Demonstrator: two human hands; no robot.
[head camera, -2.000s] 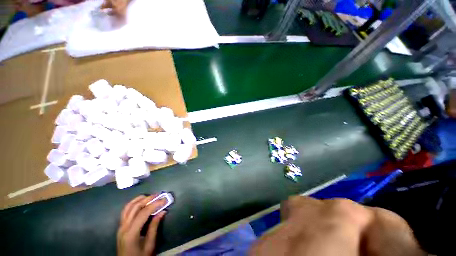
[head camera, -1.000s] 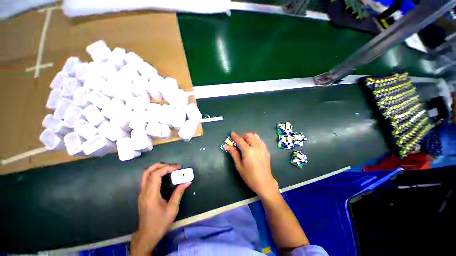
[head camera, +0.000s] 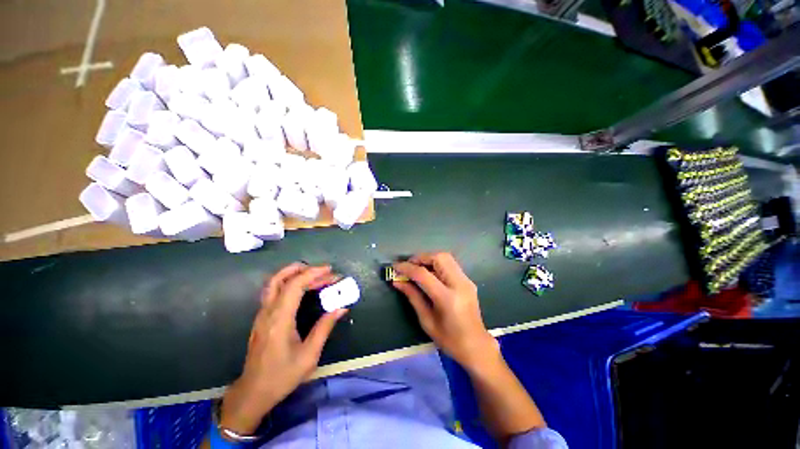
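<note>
My left hand (head camera: 285, 329) holds a white plastic housing (head camera: 339, 295) between thumb and fingers, just above the dark green bench. My right hand (head camera: 443, 302) pinches a small circuit board (head camera: 396, 274) by its fingertips, a short way to the right of the housing and apart from it. The fingers hide part of the board. Several loose circuit boards (head camera: 519, 237) lie in a small group on the bench to the right, with one (head camera: 539, 280) a little nearer me. A heap of white housings (head camera: 219, 145) lies at the left.
The heap rests on a brown cardboard sheet (head camera: 44, 175). A board tray (head camera: 721, 219) with dense rows stands at the right. Beyond a pale rail (head camera: 482, 142) runs a shiny green belt (head camera: 474, 79). A metal post (head camera: 684, 101) slants at upper right. Blue (head camera: 561, 351) and black crates (head camera: 710, 386) are below the bench edge.
My right hand has come over the bench from the lower right, taken the lone circuit board and moved slightly left. My left hand still holds the housing, now turned. The view has shifted too.
</note>
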